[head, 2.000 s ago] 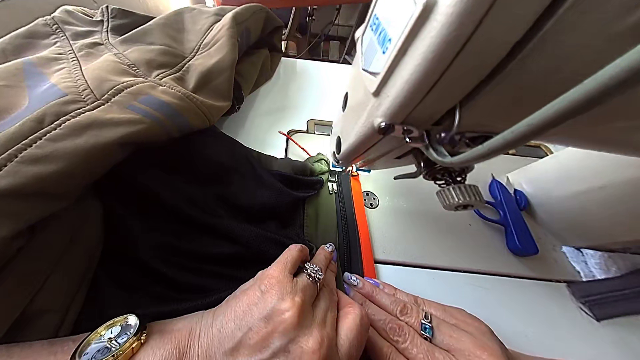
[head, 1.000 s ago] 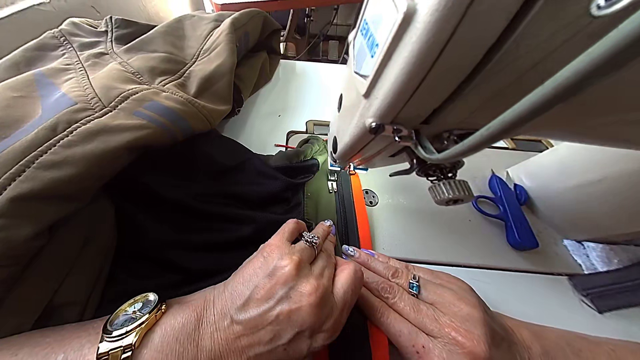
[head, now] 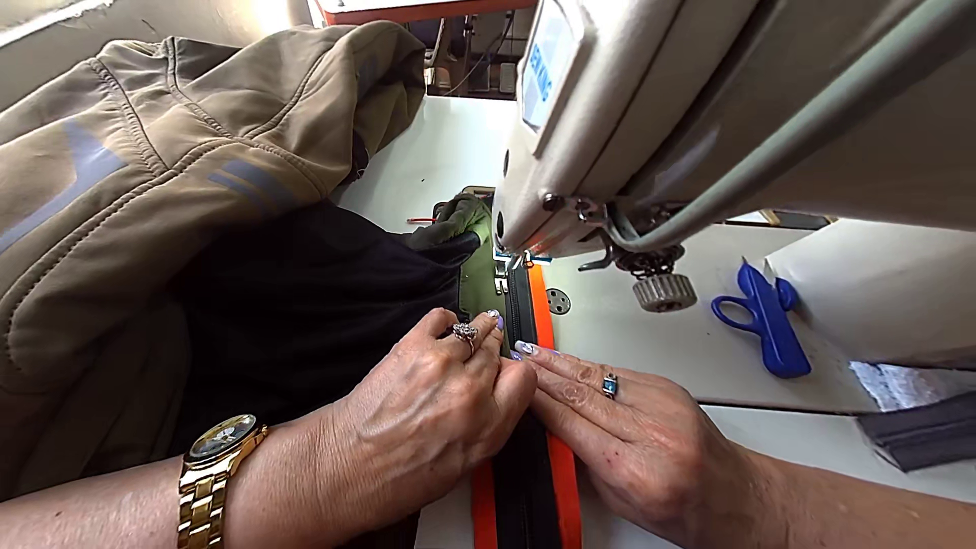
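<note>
A black zipper with orange edging (head: 540, 305) runs from the near edge up to the presser foot (head: 501, 277) of the sewing machine (head: 583, 145). My left hand (head: 435, 389), with a gold watch at its wrist, holds the edge of the jacket's olive and black fabric against the zipper, fingertips just below the foot. Beside it my right hand (head: 633, 435) lies with extended fingers on the zipper's orange side, its fingertips touching the tape. The khaki jacket (head: 206, 145) with its black lining (head: 320, 305) spreads over the left. My left thumb and the fingers' undersides are partly hidden.
Blue thread snips (head: 774, 328) lie right of the machine's tension knob (head: 665, 293). A folded dark grey cloth strip (head: 926, 431) and a white cloth (head: 896, 385) are at the far right. The machine head overhangs the upper right of the table (head: 450, 152).
The orange-edged zipper below my hands has come into view, more of it than two seconds ago. Both hands remain close together by the presser foot. The olive fabric beside the foot has shifted.
</note>
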